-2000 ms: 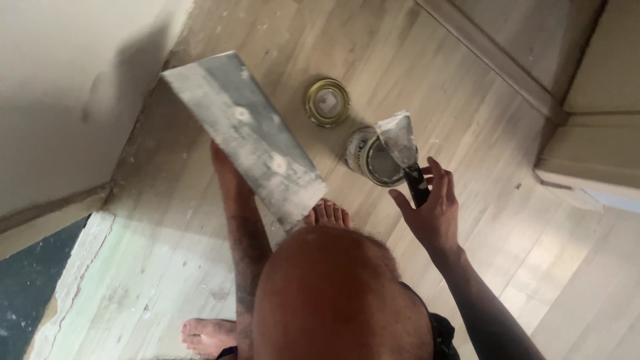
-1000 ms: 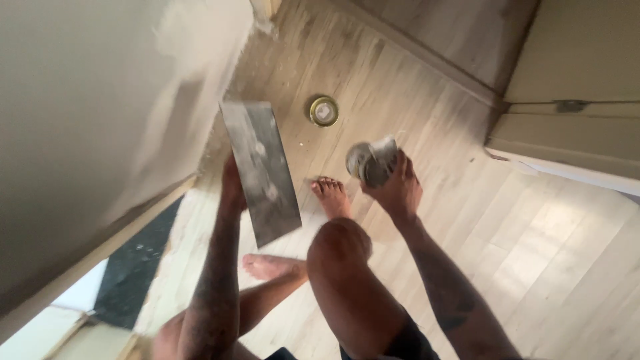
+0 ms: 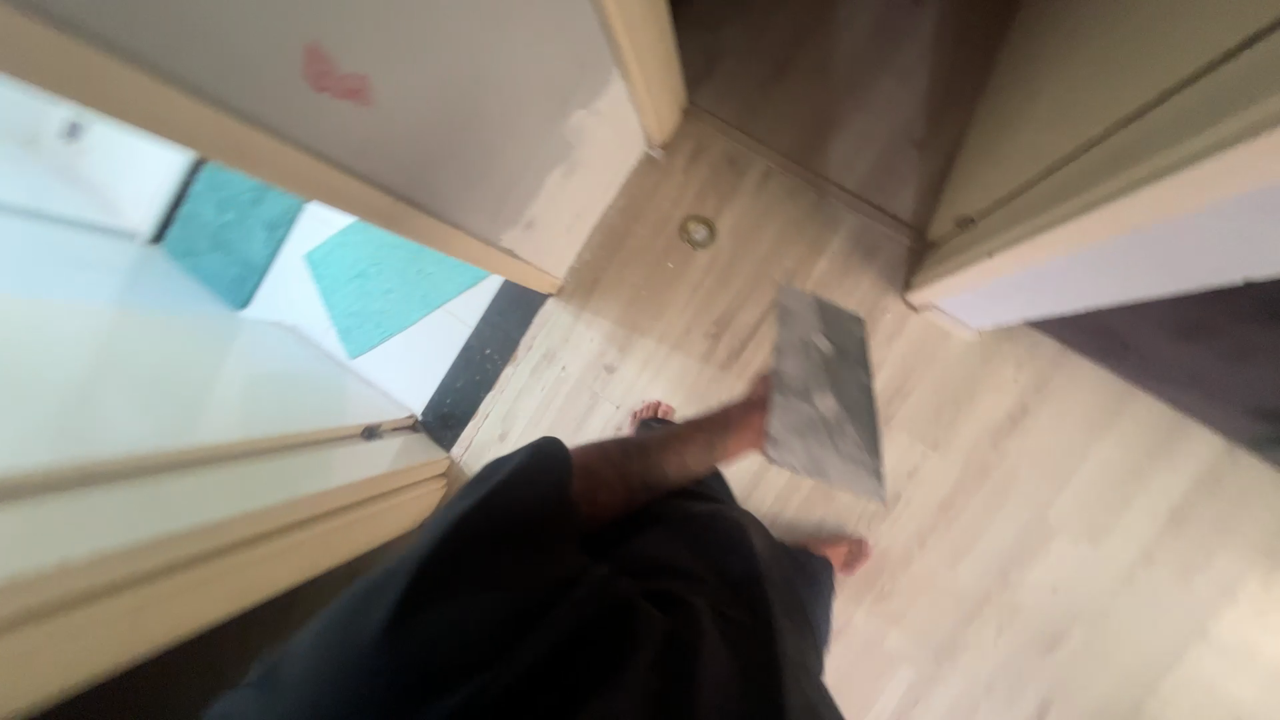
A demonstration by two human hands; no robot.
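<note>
A wide rectangular metal plastering trowel (image 3: 825,390), smeared with pale filler, is held up above the floor. My left hand (image 3: 748,420) is at its left edge and grips it from beneath, so most of the fingers are hidden behind the blade. The round can lid (image 3: 697,232) lies on the wood-look floor farther ahead, with something pale in its middle. My right hand is out of the frame, and neither the can nor the putty knife shows. The view is blurred.
A wall with a pale patch (image 3: 590,150) and a door frame (image 3: 655,75) stand ahead. To the left, a doorway opens onto turquoise mats (image 3: 385,280) on a white floor. A cream panel (image 3: 1080,120) rises at the right. My bare feet are on the floor.
From squatting, I have come up to standing, and the view has risen and shifted. My right hand, seen earlier with the can and putty knife, has left the view.
</note>
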